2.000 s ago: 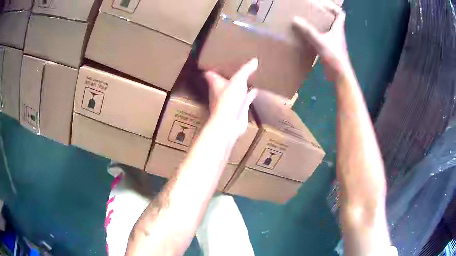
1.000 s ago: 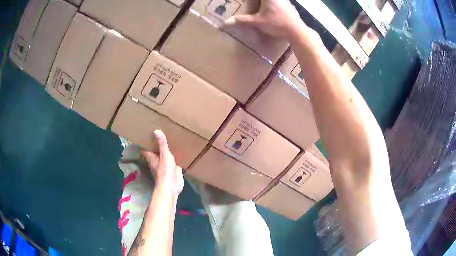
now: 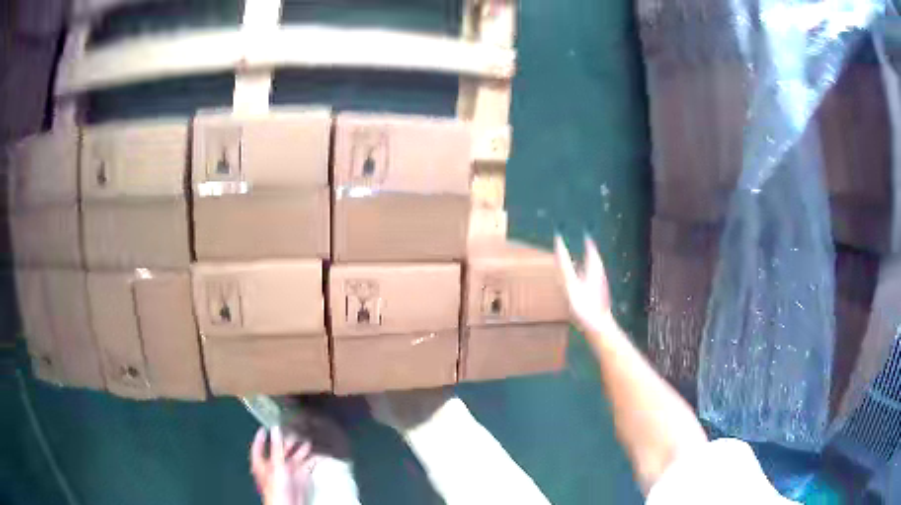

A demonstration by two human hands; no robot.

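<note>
Brown cardboard cartons (image 3: 262, 227) stand in two tight rows, most with a boxed black fragile mark and a seam across the middle. The near row has one more carton (image 3: 514, 316) at its right end. My right hand (image 3: 583, 286) is beside that end carton, fingers apart, holding nothing; whether it touches the carton cannot be told. My left hand (image 3: 280, 464) is blurred and low, in front of my trouser leg, below the near row. Its fingers are partly bent and nothing shows in it.
Pale wooden pallet slats (image 3: 366, 51) with gaps extend beyond the cartons. Green floor (image 3: 573, 128) runs between the pallet and a film-wrapped stack on the right, where clear crumpled film (image 3: 771, 296) hangs. My legs are close against the near row.
My right hand has left the top of the cartons and moved to their right end. My left hand has dropped lower, away from the near row. The view has turned, showing more pallet.
</note>
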